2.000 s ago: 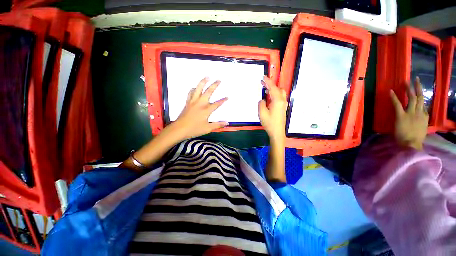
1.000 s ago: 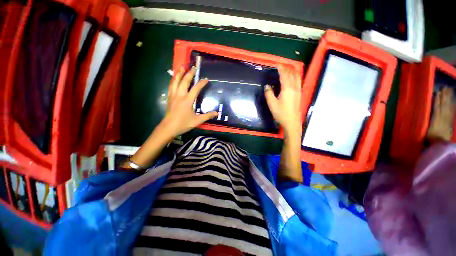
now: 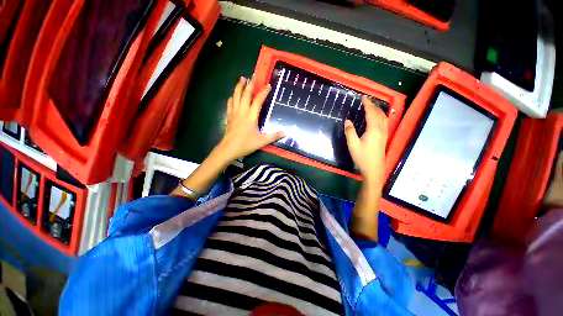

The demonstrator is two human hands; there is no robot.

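A tablet lies flat in an orange-red foam tray on the green bench. Its dark screen shows a grid of white lines and bright reflections. My left hand lies over the tray's left end, fingers spread, thumb at the screen's lower left. My right hand lies over the right end, its thumb and fingers apart on the screen. Neither hand grips anything visibly. A second tablet with a pale lit screen lies in its own foam tray just right of my right hand.
Upright foam trays with tablets stand at left. Small dark panels sit low at far left. A dark device in a white tray is at rear right. A metal rail runs along the back. A person's pink sleeve is at right.
The screen went from white to black, then gained a grid of white lines. My left hand moved from mid-screen to the left end. The whole view has tilted and shifted.
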